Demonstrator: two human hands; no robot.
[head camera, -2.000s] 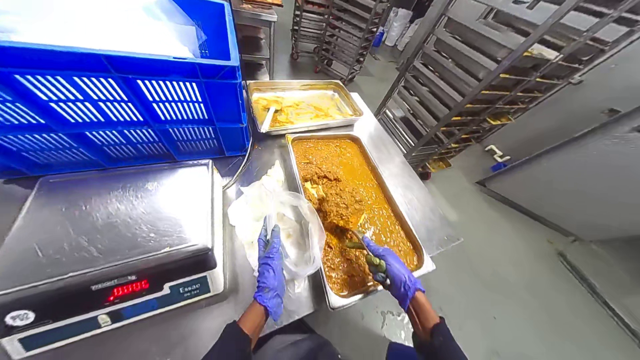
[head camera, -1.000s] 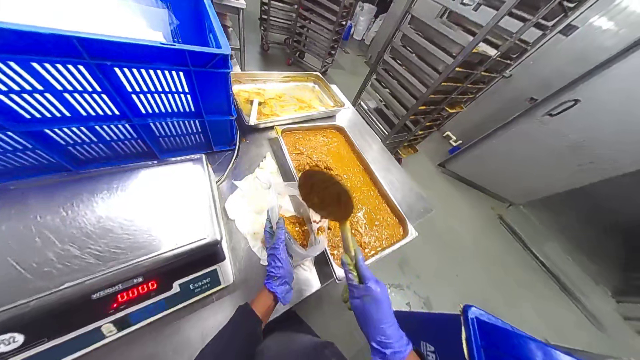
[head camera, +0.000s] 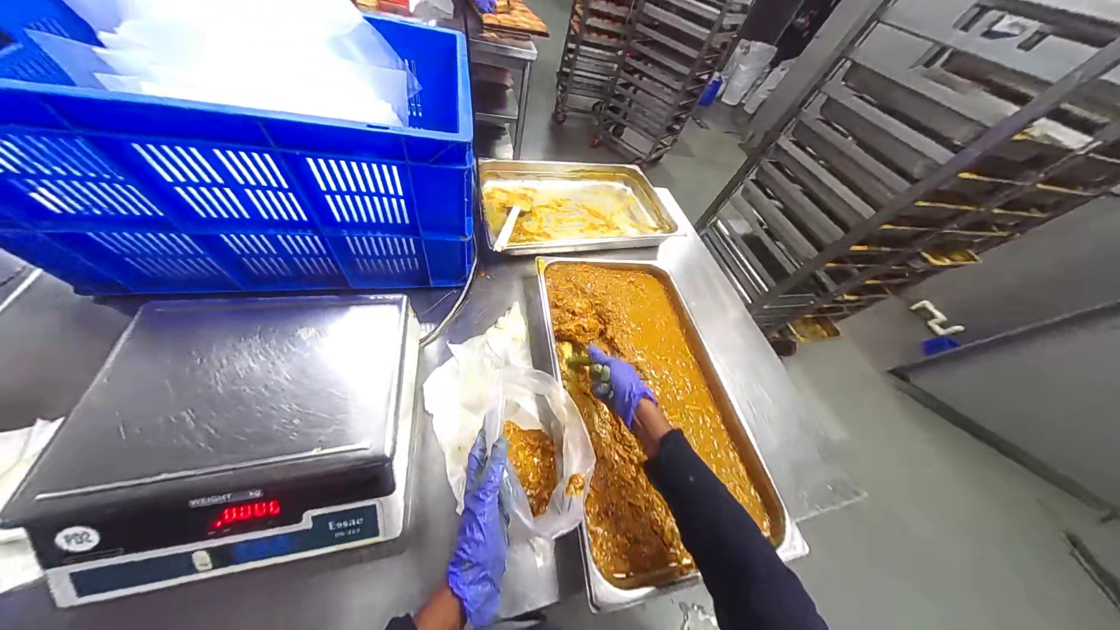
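Note:
My left hand (head camera: 481, 525), in a purple glove, holds the rim of a clear plastic bag (head camera: 573, 437) with some brown-orange food (head camera: 529, 464) inside. Under and behind the bag lie crumpled white plastic bags (head camera: 464, 385). To the right is a deep steel pan (head camera: 700, 376) of thick orange-brown curry. Over its left side my right hand (head camera: 617, 381), also gloved, is closed round the greenish handle of a ladle (head camera: 582, 360); the ladle's bowl cannot be made out in the curry.
A bench scale (head camera: 236, 385) with a red display stands at left, a blue plastic crate (head camera: 236, 192) of clear bags behind it. Beyond the curry pan is a shallower steel pan (head camera: 577, 206) with yellow residue and a white-handled utensil (head camera: 507, 229). Tray racks (head camera: 840, 166) stand beyond the steel table (head camera: 744, 324).
The ladle, raised beside the bag a second ago, is back at the curry with my right hand, farther up the pan. The bag now shows more food than two seconds ago.

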